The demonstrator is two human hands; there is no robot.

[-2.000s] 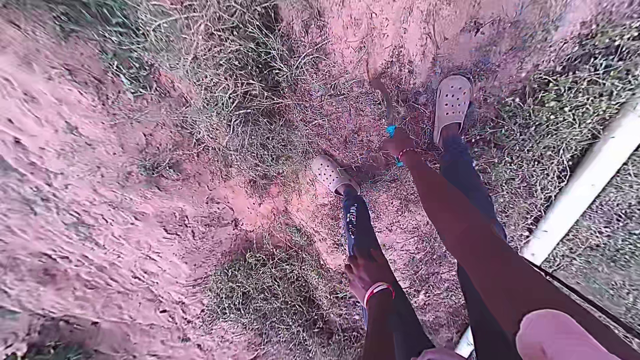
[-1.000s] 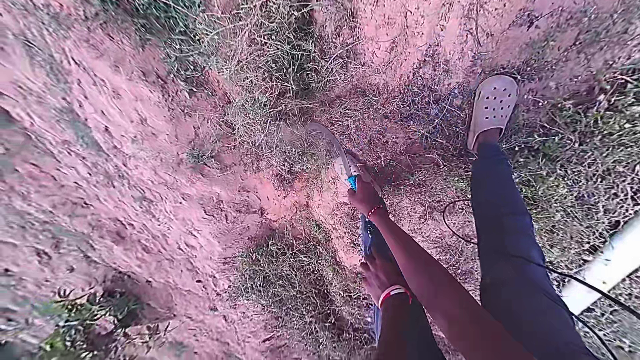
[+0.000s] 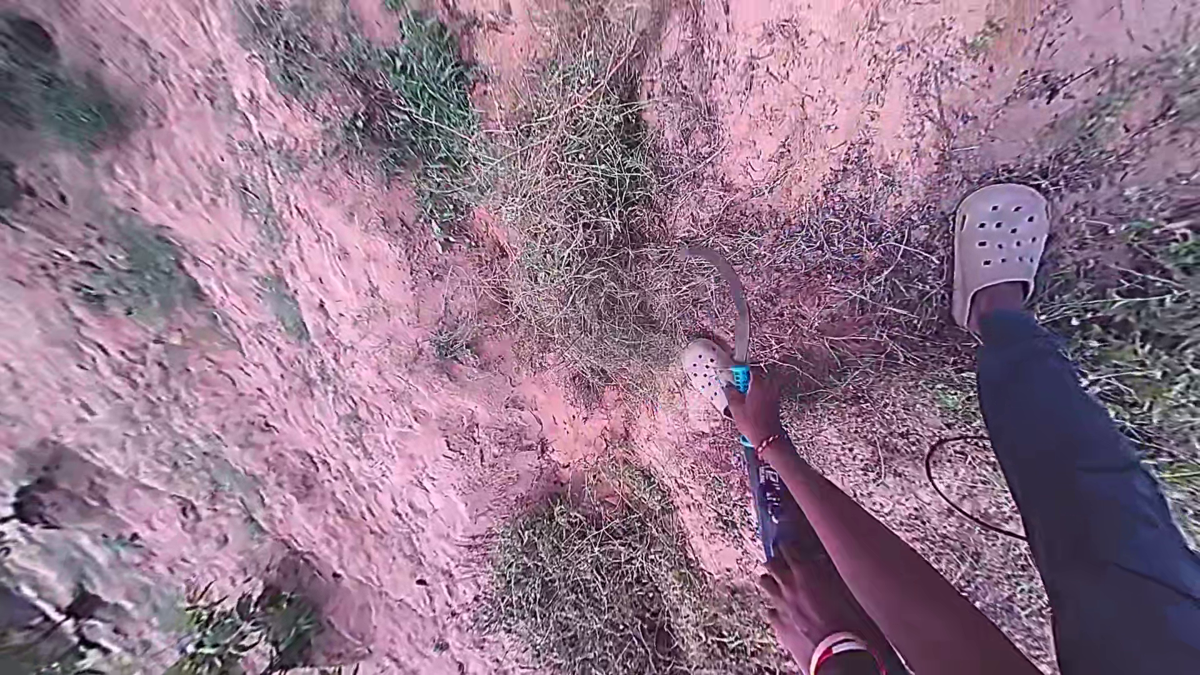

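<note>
My right hand grips the turquoise handle of a sickle, its curved metal blade pointing away from me over dry grass. The blade's tip lies close to a clump of grass. Behind the handle, one perforated clog is partly hidden. My left hand, with a white and red band at the wrist, rests on my dark trouser leg, fingers somewhat spread, and I see nothing in it. The other clog stands farther right.
A second grass clump grows near the bottom middle. Green grass stands at the upper left beside bare, rough reddish soil. A thin dark cord loops on the ground beside my right leg. Weeds edge the right side.
The sickle, small and indistinct two seconds ago, now shows its whole curved blade. My right hand has come in front of the nearer foot. The view has shifted, and the white pole at the right is out of frame.
</note>
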